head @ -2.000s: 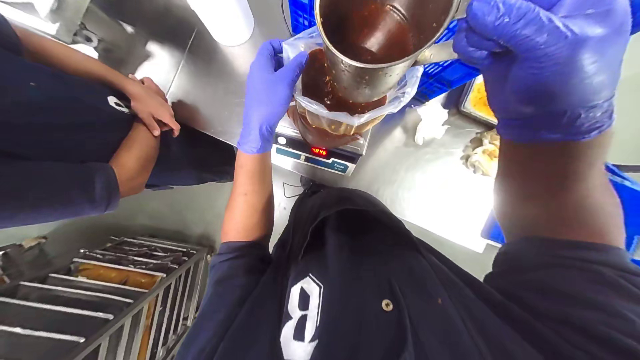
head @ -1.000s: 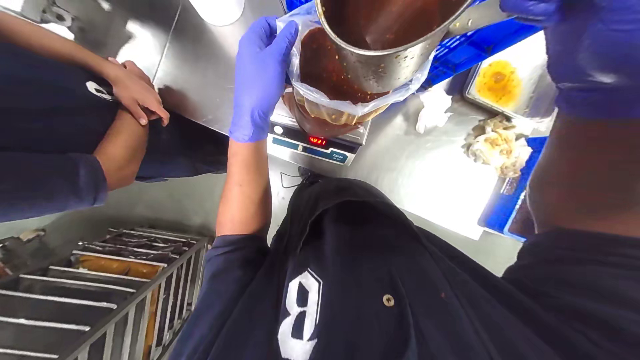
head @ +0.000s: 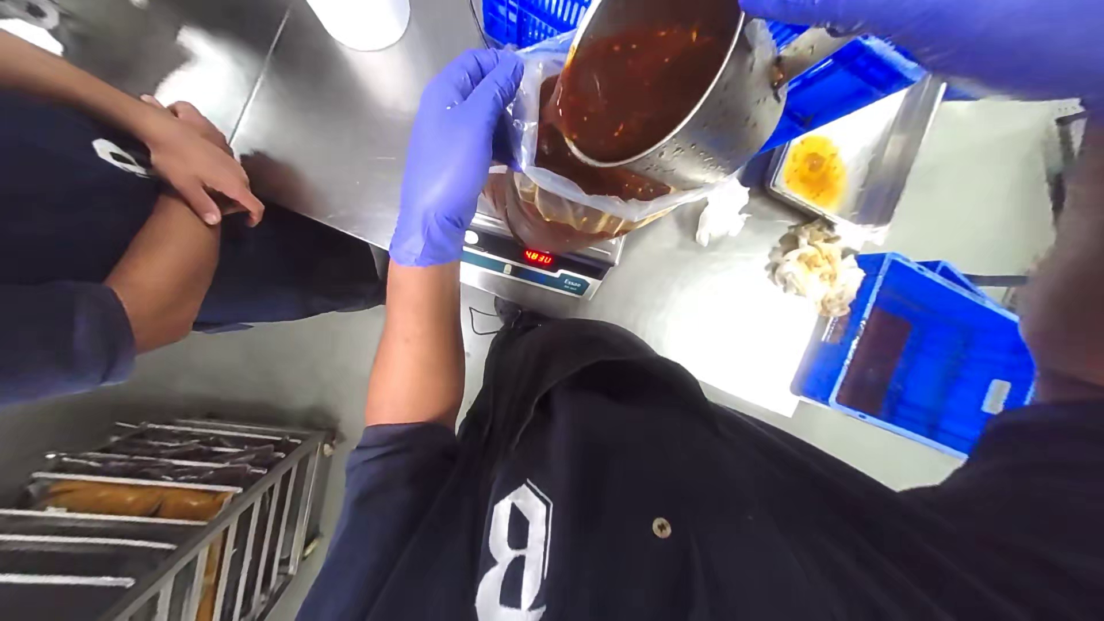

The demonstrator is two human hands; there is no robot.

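My left hand, in a purple glove, grips the rim of a clear plastic bag that lines a container with dark red sauce inside. The lined container stands on a digital scale with a lit red display. Over the bag's mouth a steel pot tilts to the left, dark red sauce with seeds or flakes in it at its lip. My right hand, also gloved, is at the pot's handle; its fingers are partly cut off by the frame's top edge.
A person's crossed arms are at the left, beside the steel table. Blue crates stand at right and behind the pot. A metal tray with orange residue, crumpled cloths and a white container are around. A metal rack stands lower left.
The pot has tilted further toward the bag, and more sauce shows at its lip. My right hand has moved up toward the frame's edge. The blue crate at the right has come more into view.
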